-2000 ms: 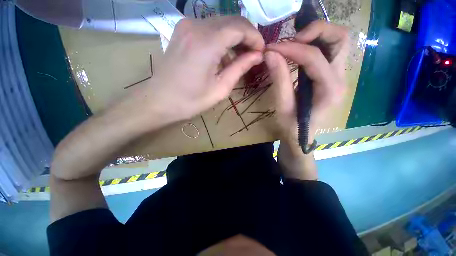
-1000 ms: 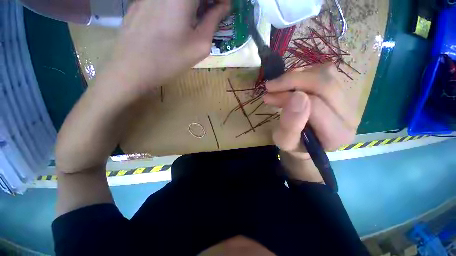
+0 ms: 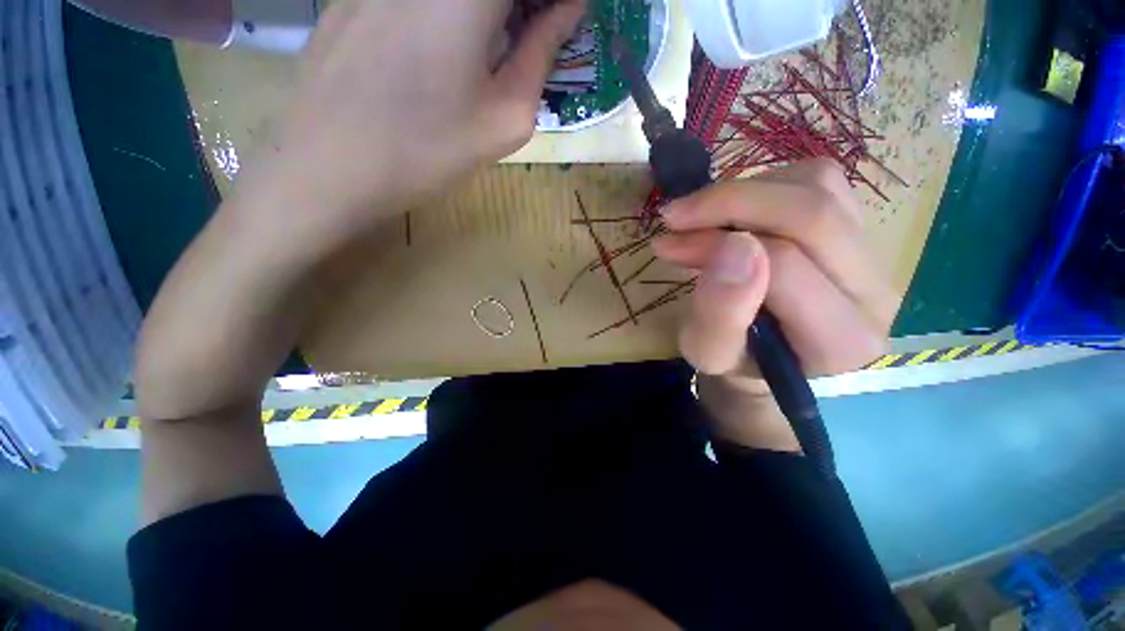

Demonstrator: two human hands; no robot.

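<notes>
My right hand point(image 3: 783, 265) grips a black soldering iron point(image 3: 679, 160). Its grey tip points up and left over the green circuit board point(image 3: 602, 80) in the open white ear cup point(image 3: 656, 56) at the top. Whether the tip touches the board cannot be told. My left hand point(image 3: 413, 93) is at the ear cup's left side with its fingertips pinched together near the top edge. What it holds there is too dark and cut off to tell. White wires show in the cup beside the fingers.
Dark-red wires point(image 3: 790, 123) lie in a bundle and loose on the brown board point(image 3: 370, 327). A pale wire ring point(image 3: 492, 317) lies near the front. A white cup part point(image 3: 765, 25) is at the top. A blue bin point(image 3: 1073, 259) stands right, stacked white trays point(image 3: 62, 247) left.
Since two seconds ago my hands have parted. My left moved to the ear cup, and my right turned the iron from upright in the hand to pointing at the board. The view shifted slightly in the last second.
</notes>
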